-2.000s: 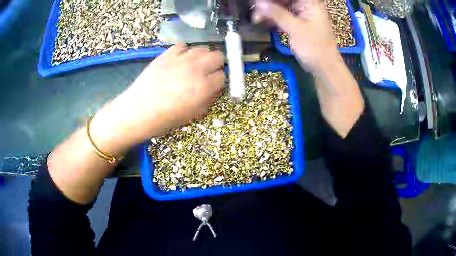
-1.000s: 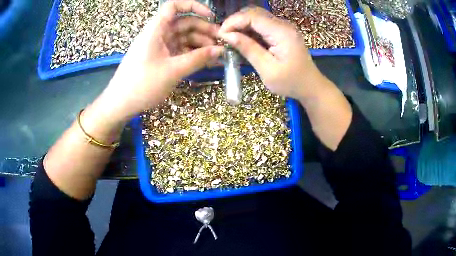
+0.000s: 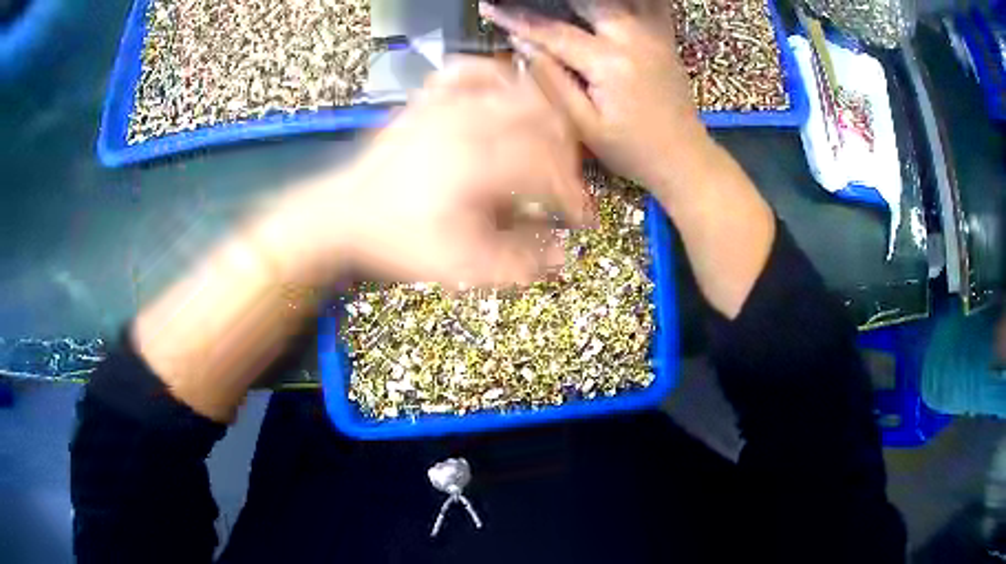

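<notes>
My left hand (image 3: 452,182) is blurred over the back of the near blue tray (image 3: 496,425), its fingers bent down towards the small gold-coloured metal pieces (image 3: 496,353). I cannot tell whether it holds a piece. It hides most of the front handle. My right hand (image 3: 634,94) is behind it at the bench fixture (image 3: 403,66), fingers partly bent and fingertips near the fixture's dark part. Whether it holds a part is too small to tell.
A blue tray of pale metal components (image 3: 254,61) is at the far left. Another tray of reddish components (image 3: 734,55) is at the far right. A white tray (image 3: 855,121) with small red items and a clear bag (image 3: 871,13) are on the right.
My left hand has come away from the fixture, down and towards me over the near tray. My right hand has stayed near the fixture, its fingers slightly farther back.
</notes>
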